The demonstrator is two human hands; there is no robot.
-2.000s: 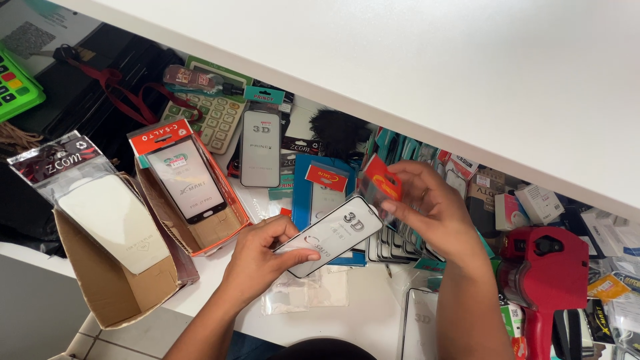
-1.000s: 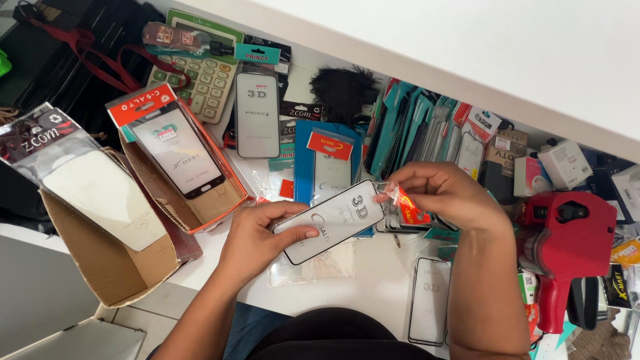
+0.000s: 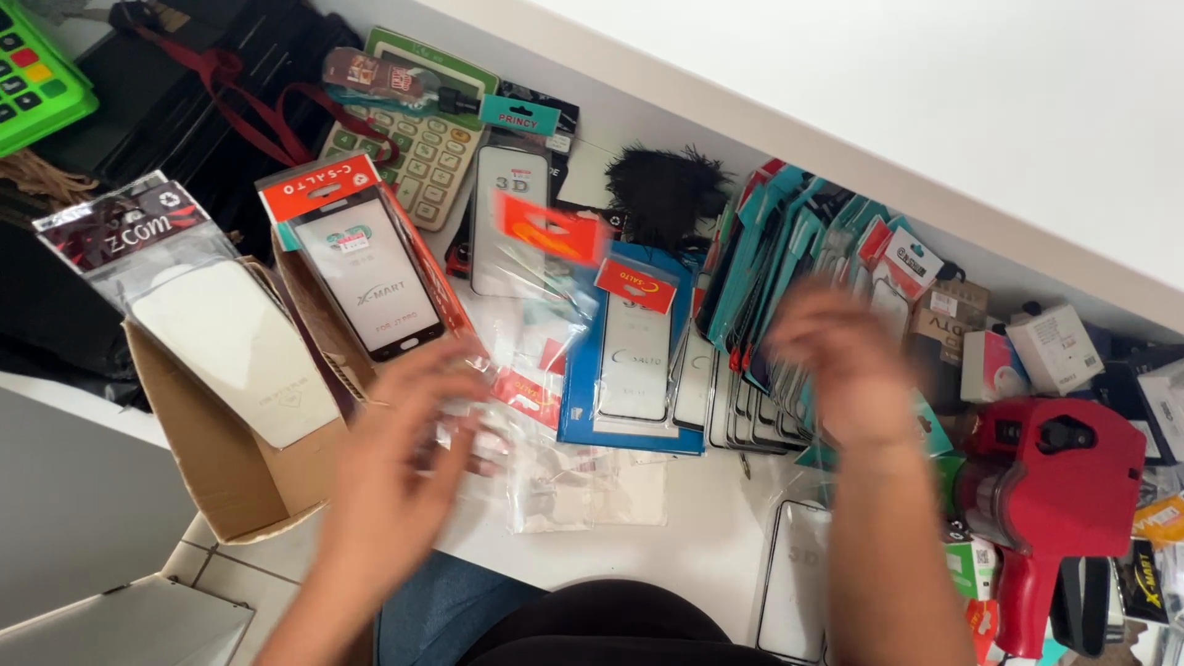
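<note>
My left hand (image 3: 412,453), blurred, is over clear plastic at the front of the orange-edged box; whether it holds anything is unclear. My right hand (image 3: 837,365), also blurred, has bent fingers beside the row of packaged screen protectors (image 3: 768,277). Between the hands, a blurred clear sleeve with a red header (image 3: 550,229) lies or hangs over other packs. A C-Salto screen protector pack (image 3: 635,356) rests on a blue folder (image 3: 578,370). Another screen protector (image 3: 794,583) lies near my right forearm, partly hidden by it. Flat clear sleeves (image 3: 592,486) lie on the white surface.
At left stand a cardboard box (image 3: 199,444) with a Zcom pack and a box (image 3: 324,305) with an X-Mart pack. Behind are a calculator (image 3: 430,166) and a black fluffy item (image 3: 666,190). A red label gun (image 3: 1054,481) is at right. A white ledge (image 3: 832,102) overhangs the back.
My hands have moved apart, the left toward the boxes and the right toward the packed row. The screen protector earlier held in my left hand is not plainly visible; the red-headed sleeve is away from my right hand.
</note>
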